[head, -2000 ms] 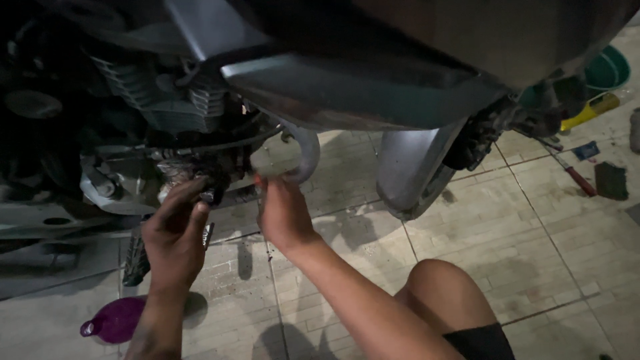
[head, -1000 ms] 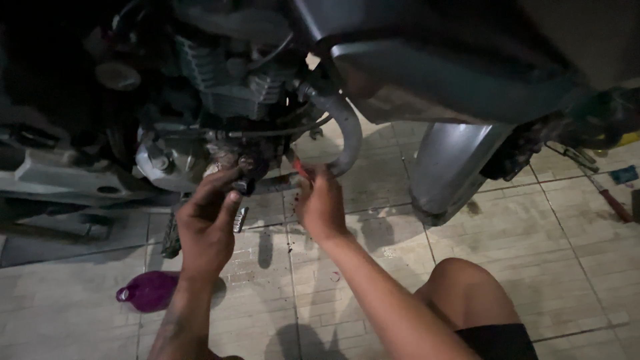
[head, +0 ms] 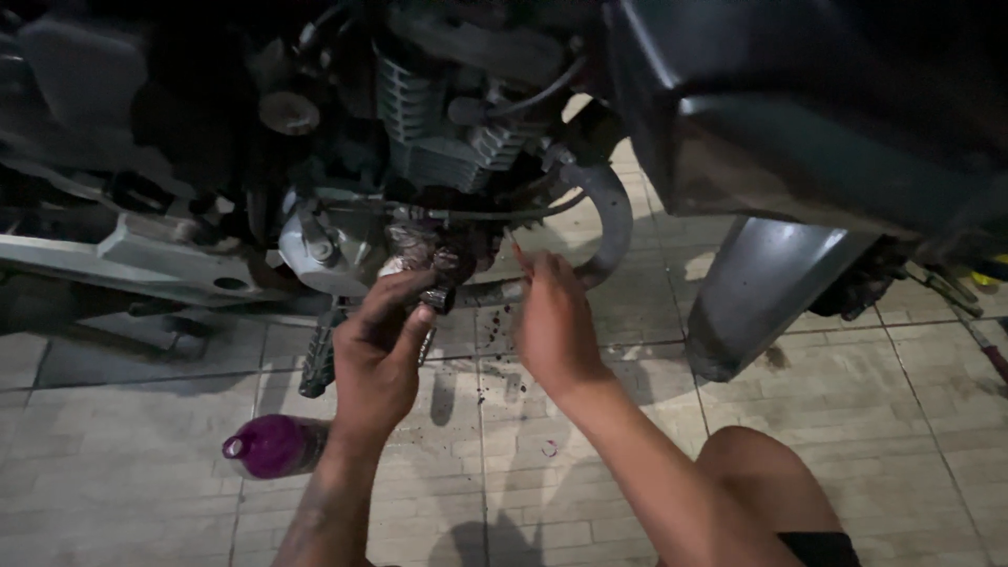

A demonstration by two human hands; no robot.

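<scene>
A motorcycle engine with a finned cylinder (head: 441, 161) fills the upper middle of the head view. Below it is a grimy, dark, wet-looking engine part (head: 441, 248). My left hand (head: 382, 346) has thumb and fingers around a small dark cylindrical piece (head: 437, 298) at the lower edge of that part; whether the piece is fixed to the engine cannot be told. My right hand (head: 555, 323) grips a thin orange-red tool (head: 517, 253), its tip pointing up and left near the dirty part. The curved exhaust pipe (head: 610, 224) passes behind and right of my right hand.
A bottle of purple liquid (head: 276, 446) lies on the tiled floor at lower left. The black footpeg (head: 317, 358) juts down left of my left hand. Dark drops spot the tiles (head: 492, 378). The front fender (head: 764, 291) stands right, with a red-handled tool (head: 994, 358) beyond.
The view has shifted left, so the engine and both hands appear farther right. My hands stay at the lower part of the engine, the right one still on the orange-red tool.
</scene>
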